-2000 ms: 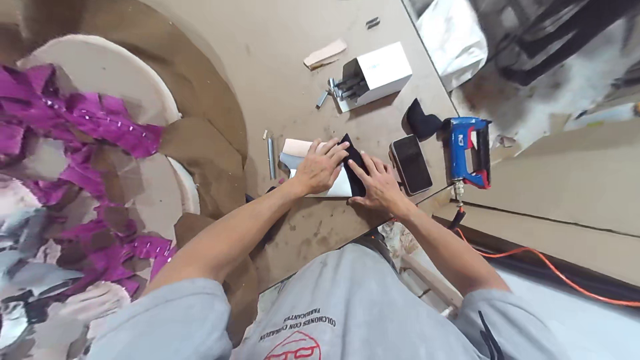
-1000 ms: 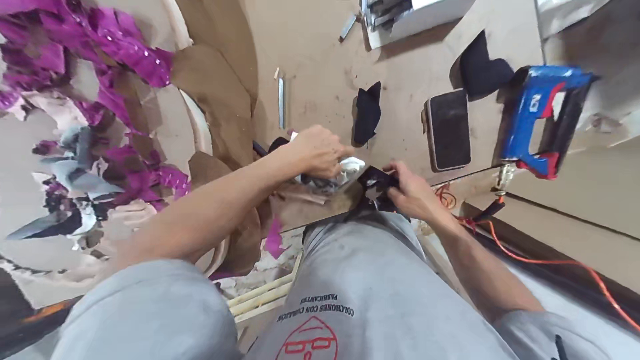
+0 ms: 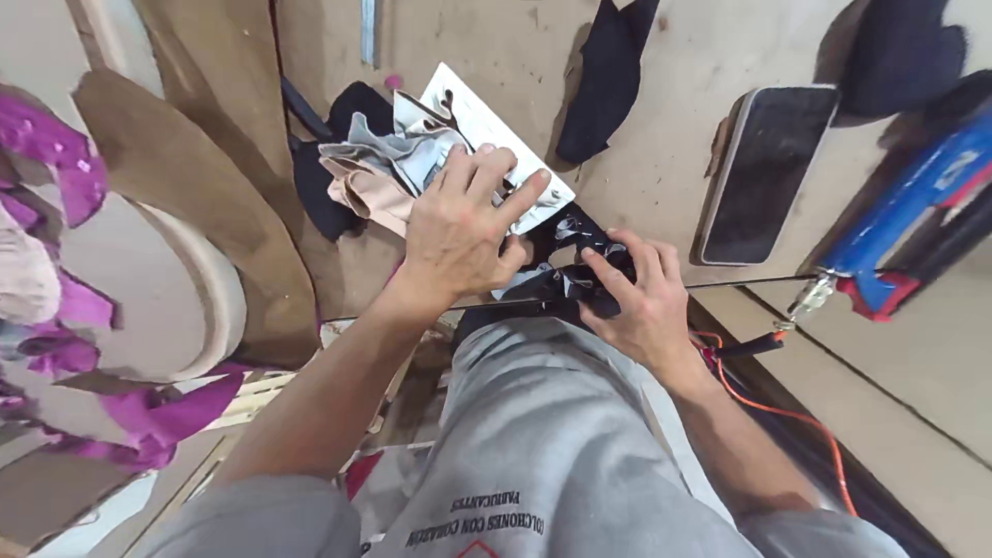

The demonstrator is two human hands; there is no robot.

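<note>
My left hand (image 3: 473, 225) lies over a bunch of light blue and beige fabric (image 3: 387, 159) and a white flat panel (image 3: 496, 136), its fingers spread across the panel's lower part. At the table's near edge my right hand (image 3: 639, 291) grips black fabric (image 3: 573, 240) with small folded grey bits on it. The black fabric meets the lower corner of the white panel. Another black fabric piece (image 3: 608, 81) lies flat above my hands, and more black fabric (image 3: 329, 194) is beneath the bunch at the left. What is under my left palm is hidden.
A smartphone (image 3: 767, 174) lies to the right, beside a blue and red air stapler (image 3: 907, 209) with an orange hose (image 3: 798, 415). Dark fabric (image 3: 903, 58) sits behind them. At the left are brown sheet material (image 3: 194, 186), a curved padded piece (image 3: 209, 287) and purple scraps (image 3: 159, 418).
Both hands have shifted from the flat white and black pieces of the earliest frame to bunched fabric at the table's near edge. The view has moved closer to the table.
</note>
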